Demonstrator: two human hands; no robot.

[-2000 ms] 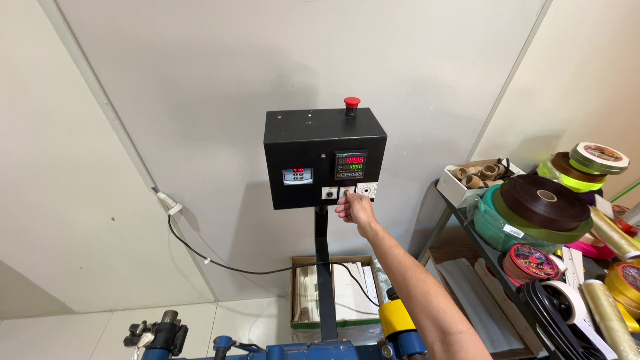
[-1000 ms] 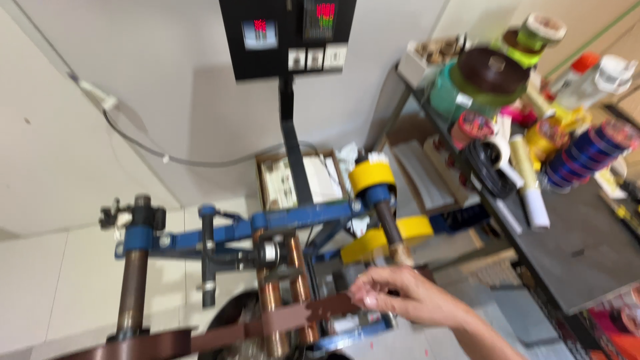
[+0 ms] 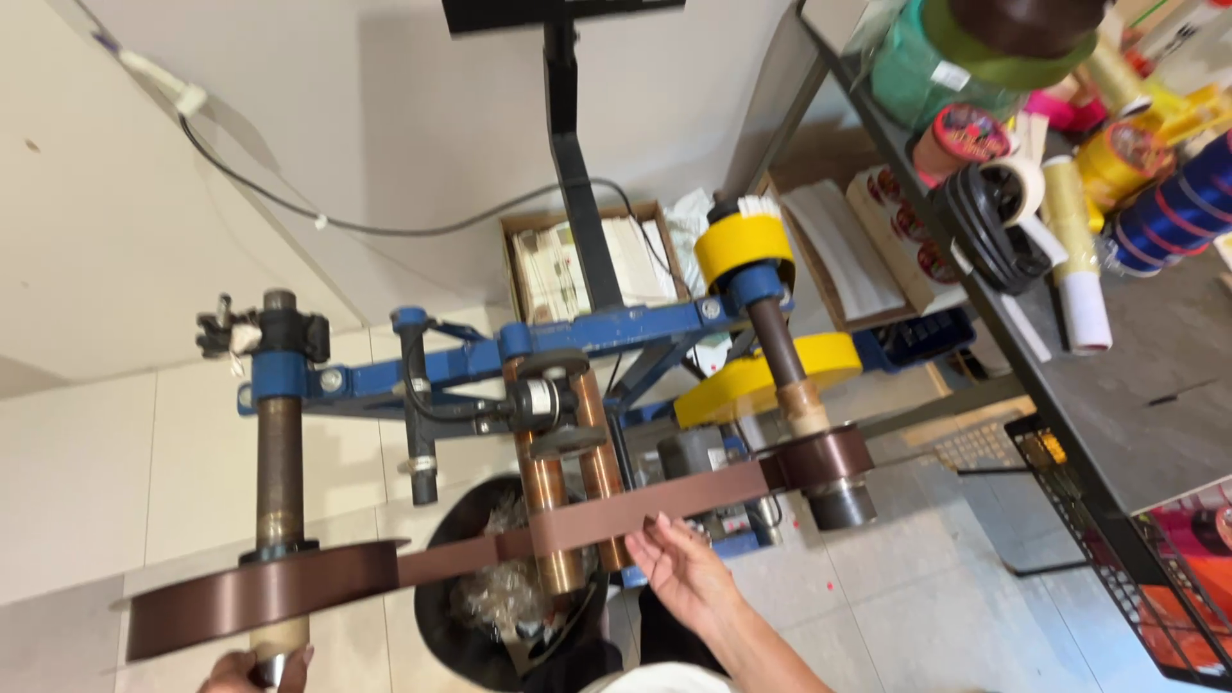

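Note:
My right hand (image 3: 681, 570) is palm up with its fingertips at the lower edge of a brown ribbon (image 3: 654, 505); whether they touch it is unclear. The ribbon runs from a large brown ribbon roll (image 3: 260, 599) on the left shaft, across copper-coloured rollers (image 3: 547, 481), to a smaller brown roll (image 3: 823, 459) on the right shaft. My left hand (image 3: 258, 671), partly cut off by the bottom edge, grips the metal end of the left shaft below the large roll. A black wheeled sensor unit (image 3: 544, 404) rests by the rollers on the blue machine frame (image 3: 616, 330).
A black bin (image 3: 438, 558) with plastic scraps stands under the rollers. Yellow guards (image 3: 743, 248) sit at the right shaft. On the right, a dark table (image 3: 1145, 385) holds ribbon rolls and tape. Behind the frame are a carton (image 3: 515, 279) and a cable (image 3: 385, 229) along the wall.
My right hand has left the control box's switches and come down to the ribbon. My left hand has come into view at the left shaft. The view has tilted down.

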